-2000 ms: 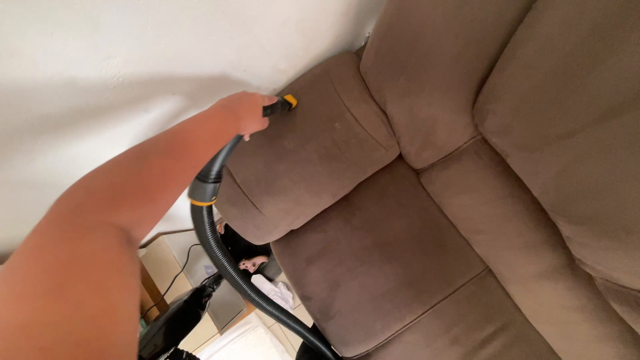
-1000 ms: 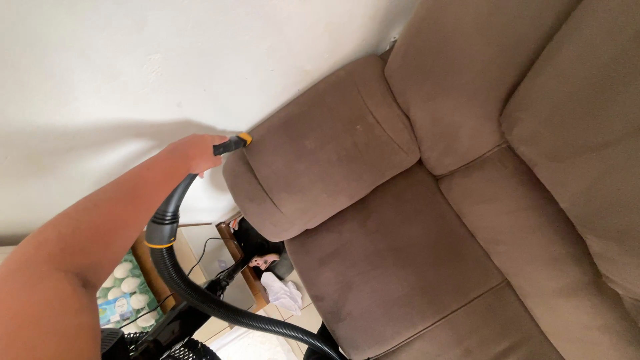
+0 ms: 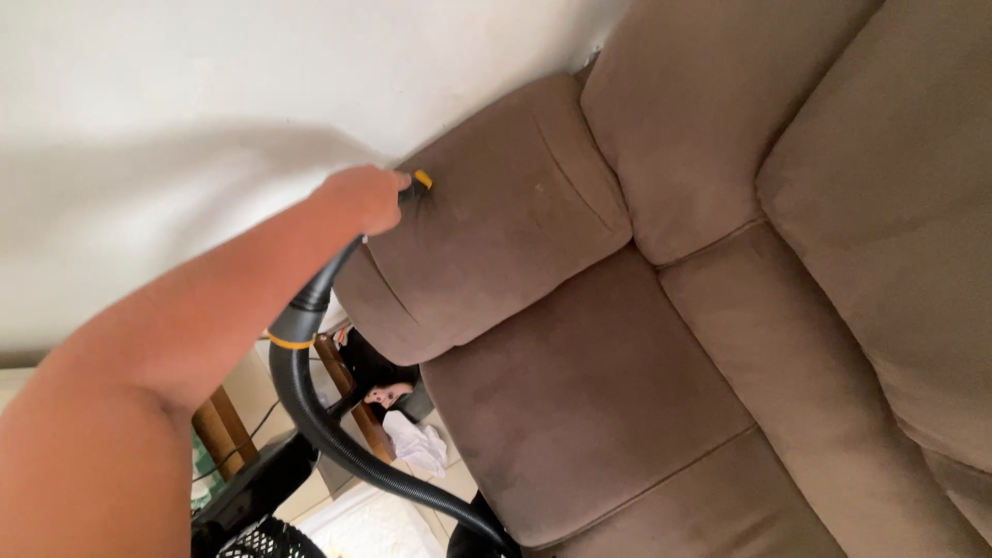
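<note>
My left hand [image 3: 368, 200] grips the black handle end of a vacuum cleaner hose. Its nozzle, with a yellow tip [image 3: 423, 180], rests against the outer upper part of the brown sofa's armrest [image 3: 496, 209], near the wall. From the hand the black corrugated hose [image 3: 333, 442] curves down past my forearm to the bottom edge of the view. A yellow ring [image 3: 291, 341] circles the hose's connector. My right hand is out of view.
The seat cushion [image 3: 581, 403] and back cushions [image 3: 876, 194] fill the right side. The white wall [image 3: 194, 62] runs along the armrest. Below it are a white cloth [image 3: 415, 442], a black mesh chair part [image 3: 267, 539], wooden furniture [image 3: 225, 426] and a thin cable.
My left hand and the nozzle were further up the armrest two seconds ago, then by its outer edge one second ago. Now the nozzle is a little further onto the armrest.
</note>
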